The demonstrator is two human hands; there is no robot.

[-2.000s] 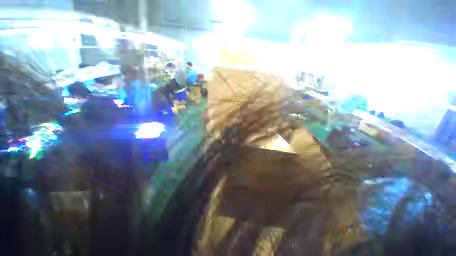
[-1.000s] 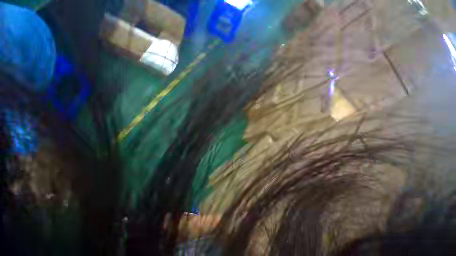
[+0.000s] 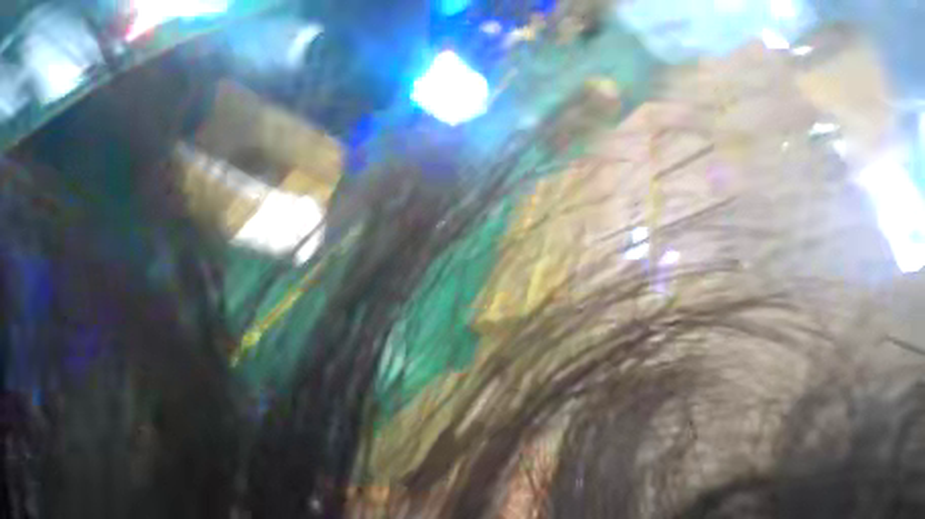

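Large brown cartons or cardboard [image 3: 609,203] stand in front of me to the right, blurred and partly covered by dark hair. Lighter tan cardboard edges [image 3: 522,274] face the green surface. Small skin-toned patches show through the hair at the bottom edge, one near the middle [image 3: 527,476] and one further left [image 3: 375,499]. They may be parts of my hands, but I cannot tell which hand or whether anything is held. No clear hand outline shows.
A smaller open carton [image 3: 193,182] with a white patch at its near side lies at upper left on the green floor or mat [image 3: 436,314]. A yellow line [image 3: 276,316] crosses the green. Blue shapes and strong glare are at the top. Hair covers the lower left.
The view has swung from the bright workshop down to the cartons. Since one second ago, the open carton and yellow line have shifted lower in the picture, and the glare at the top has grown.
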